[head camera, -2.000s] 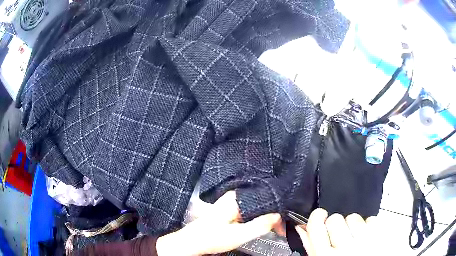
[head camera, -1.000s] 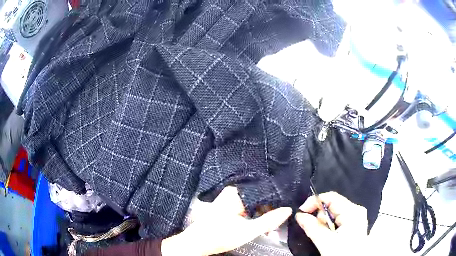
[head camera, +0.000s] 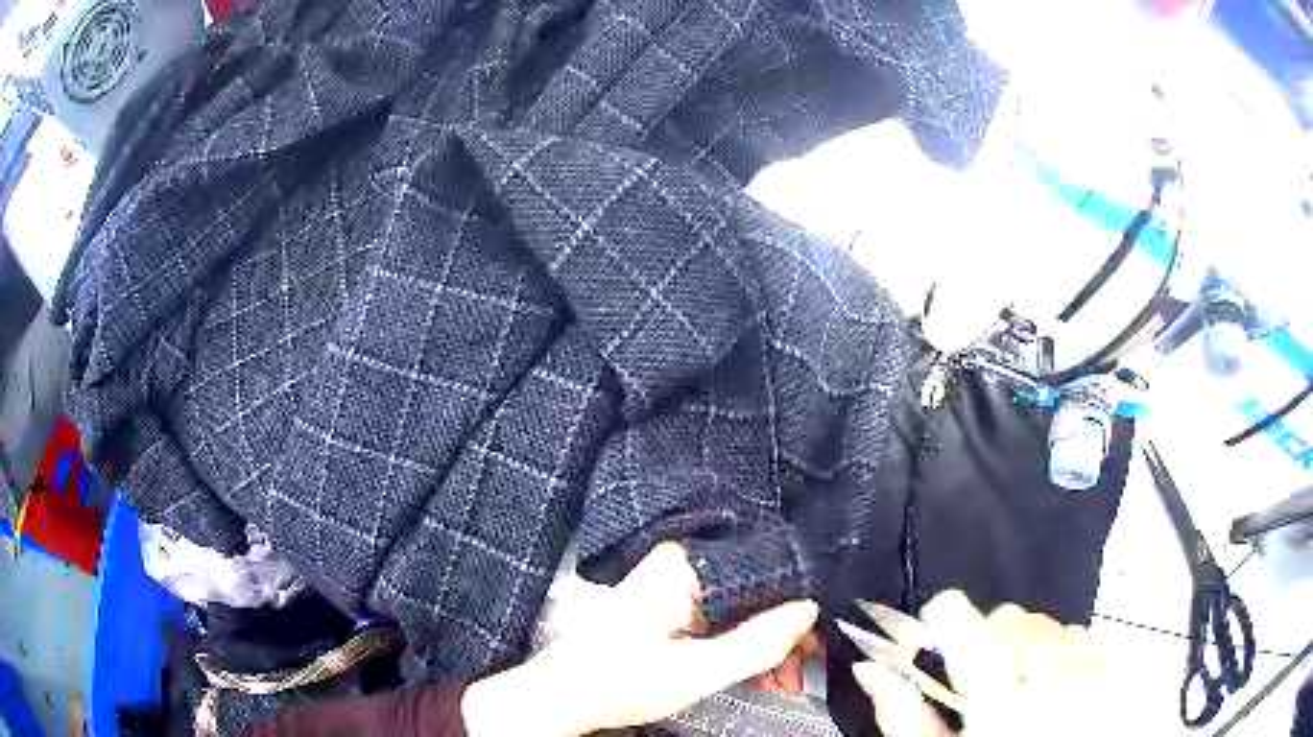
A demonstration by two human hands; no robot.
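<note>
A charcoal garment with a pale windowpane check (head camera: 432,331) is heaped on the machine table. A plain black cloth piece (head camera: 994,504) lies at its right, partly under the presser foot (head camera: 936,382). My left hand (head camera: 648,641) pinches the garment's lower edge between thumb and fingers. My right hand (head camera: 979,670) holds small thread snips (head camera: 896,651), their blades apart and pointing left toward my left thumb, over the black cloth. The right hand is washed out by glare and cut off at the bottom.
Black-handled shears (head camera: 1217,619) lie right of the black cloth. The white machine head (head camera: 1109,159) stands at upper right. A blue bin (head camera: 130,619) with dark cloth and a looped strip (head camera: 295,670) is at lower left. A printed ruler (head camera: 749,714) runs along the table front.
My right hand has turned the snips from pointing up to pointing left, with the blades now apart near the left thumb. My left hand keeps its pinch on the edge.
</note>
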